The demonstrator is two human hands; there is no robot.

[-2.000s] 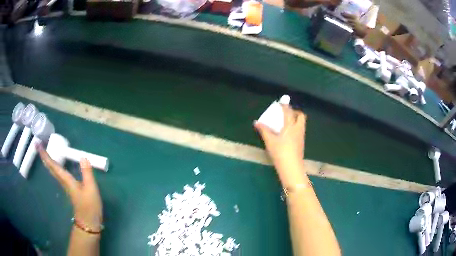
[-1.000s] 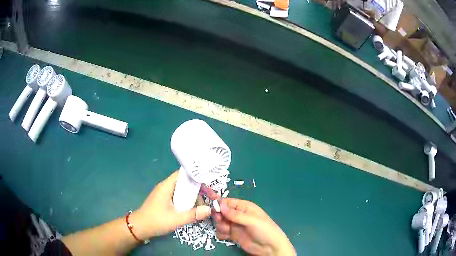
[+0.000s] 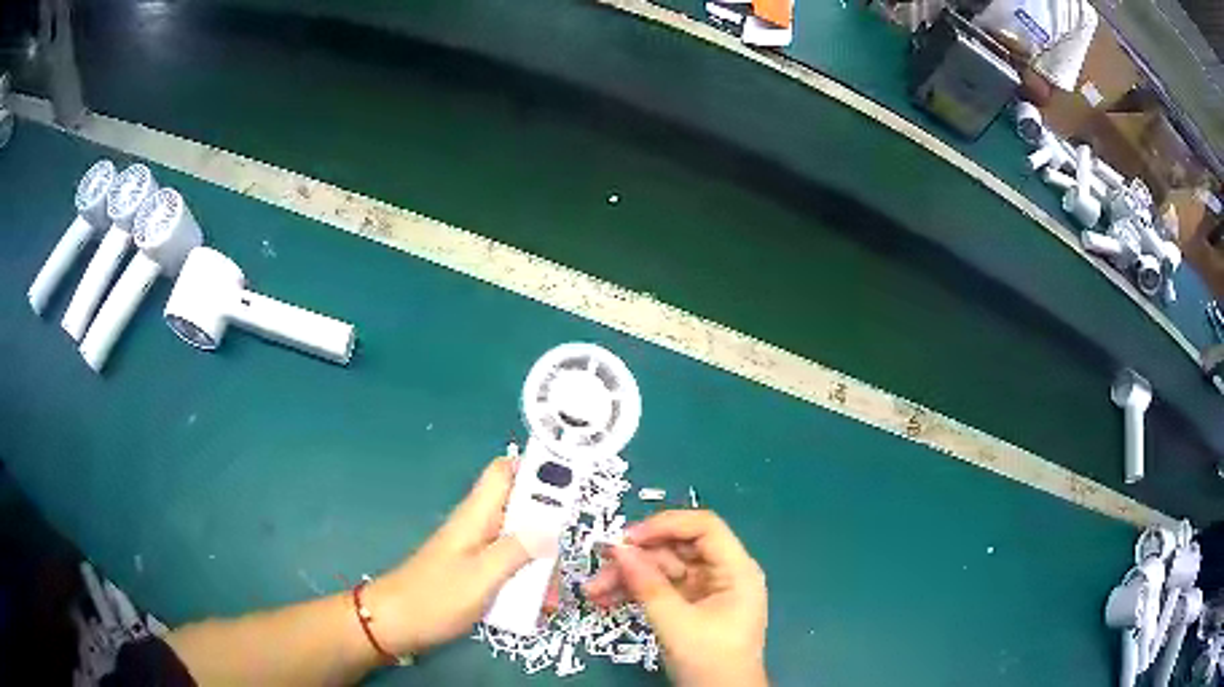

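My left hand (image 3: pixel 450 570) is shut around the handle of a white handheld fan (image 3: pixel 540 517). The fan's round slotted face points up toward me, with a small dark oval opening and a dark slot on the handle below it. My right hand (image 3: pixel 698 591) is just right of the handle, thumb and fingertips pinched on a small white part (image 3: pixel 611 542). The part is apart from the fan. A loose pile of small white plastic parts (image 3: pixel 631 631) lies on the green bench under both hands, partly hidden by them.
Several white fans (image 3: pixel 128 275) lie at the left, one turned sideways (image 3: pixel 295 326). More fans (image 3: pixel 1154 597) are grouped at the right edge. A pale strip (image 3: pixel 644 322) borders the dark green belt (image 3: pixel 752 255), which carries one fan (image 3: pixel 1134 427). A dark grey box (image 3: pixel 964 78) stands beyond.
The fan in my left hand has turned, so its face and handle opening now show. My right fingertips have moved slightly right of the handle. The fan on the belt has shifted left and slightly up.
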